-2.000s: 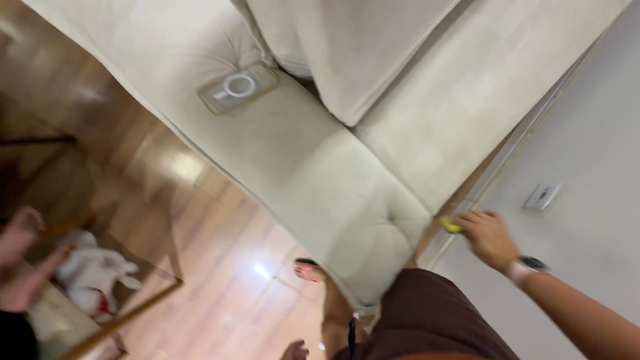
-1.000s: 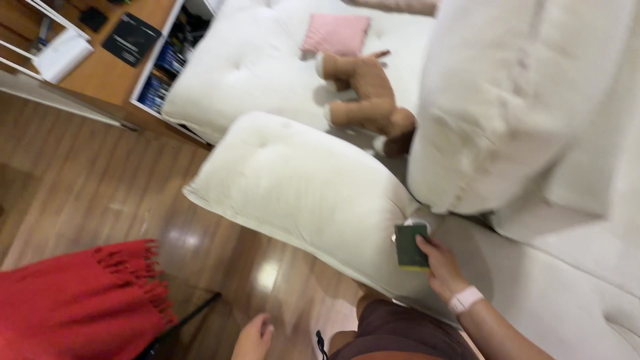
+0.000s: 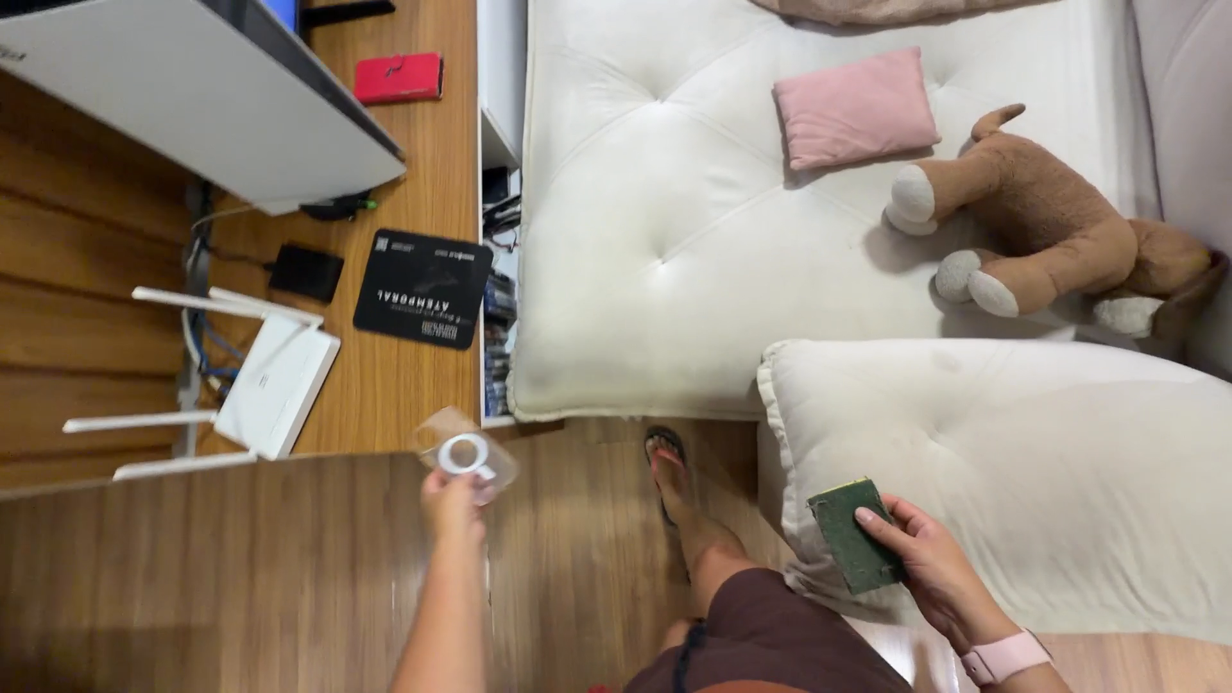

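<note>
My left hand (image 3: 454, 502) grips a clear phone case (image 3: 496, 464) with a white magnetic ring, at the near corner of the wooden desk (image 3: 414, 385). In my right hand (image 3: 914, 549) is a green scouring sponge (image 3: 856, 535) with a thin yellow edge, held between thumb and fingers above the near white sofa cushion (image 3: 1011, 462). A pink watch strap is around my right wrist.
On the desk are a white router (image 3: 277, 385) with antennas, a black mouse pad (image 3: 423, 288), a small black box (image 3: 306, 273) and a red wallet case (image 3: 398, 78). The sofa bears a pink pillow (image 3: 855, 108) and a brown plush dog (image 3: 1049, 221).
The clear case, lying on the sofa two seconds ago, is now in my left hand. The view has swung strongly to the desk. My right hand still holds the sponge.
</note>
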